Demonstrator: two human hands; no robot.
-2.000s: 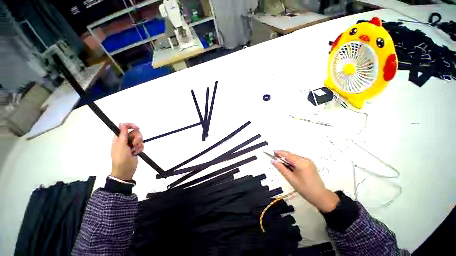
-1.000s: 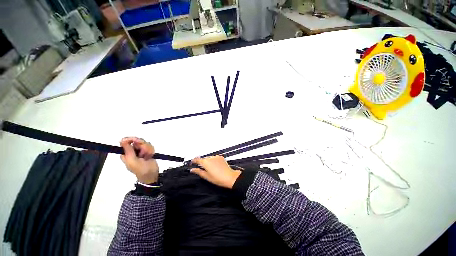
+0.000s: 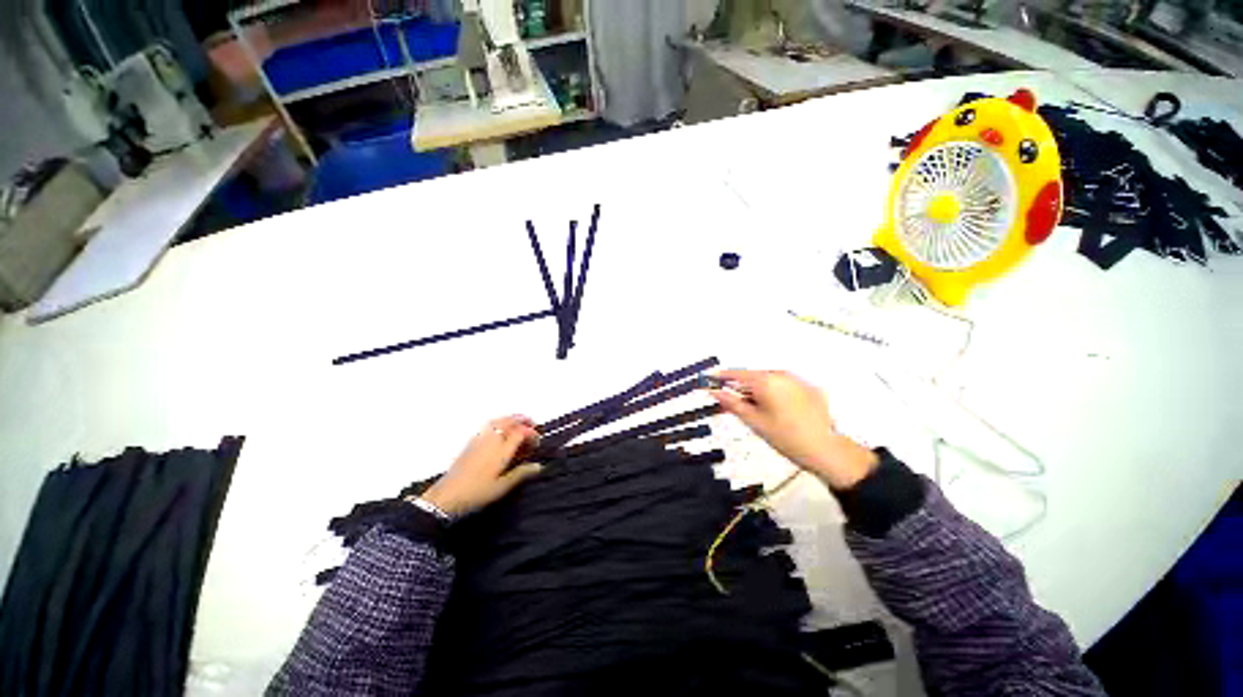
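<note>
The main pile of black fabric strips (image 3: 614, 572) lies in front of me, side by side. My left hand (image 3: 488, 467) is at the pile's upper edge, its fingers on the left ends of a few loose strips (image 3: 614, 403). My right hand (image 3: 791, 419) is at the right ends of these strips, fingers closed around the thread snips, of which only a small tip shows. The yellow-brown snips cord (image 3: 721, 547) hangs below it onto the pile.
A second bundle of strips (image 3: 112, 565) lies at left. Several crossed strips (image 3: 566, 293) lie ahead. A small black round item (image 3: 729, 260), yellow chick fan (image 3: 965, 204), black adapter (image 3: 862, 270), slim yellow tool (image 3: 837, 327) and pale cord (image 3: 988, 464) are to the right.
The strip my left hand held out to the left is no longer in it. My left hand has come to the loose strips; my right hand has moved right to their far ends.
</note>
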